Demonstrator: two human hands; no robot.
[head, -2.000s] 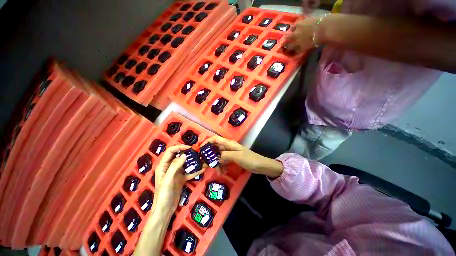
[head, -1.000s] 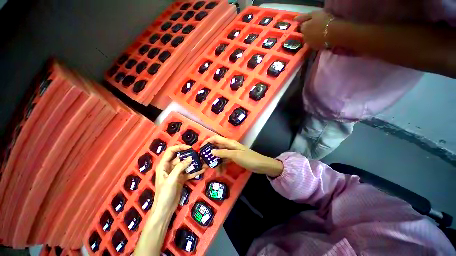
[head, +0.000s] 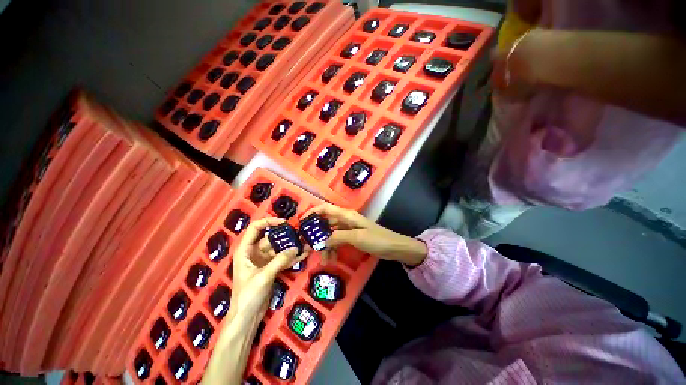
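My left hand (head: 256, 265) holds a black smartwatch (head: 284, 238) by its edges, its thumb at the lower edge. My right hand (head: 357, 231) holds a second black smartwatch (head: 315, 231) close beside it. Both screens are lit with rows of white and purple marks. Both hands are bare and above an orange-red foam tray (head: 252, 177) of watches in square pockets. Two watches in its near-side row, one of them here (head: 326, 286), show green-and-white pictures. My left forearm hides part of the tray.
A tall pile of orange-red trays (head: 98, 225) stands at left, and a lower pile (head: 226, 71) at the far side. A neighbouring tray (head: 331, 188) lies beyond mine. A coworker's arm (head: 587, 68) and pink smock are at upper right. A black chair (head: 594, 289) is at right.
Both thumbs have shifted off the screens to the watch edges. The coworker's hand has left the neighbouring tray, and a watch shows in its far-right corner pocket.
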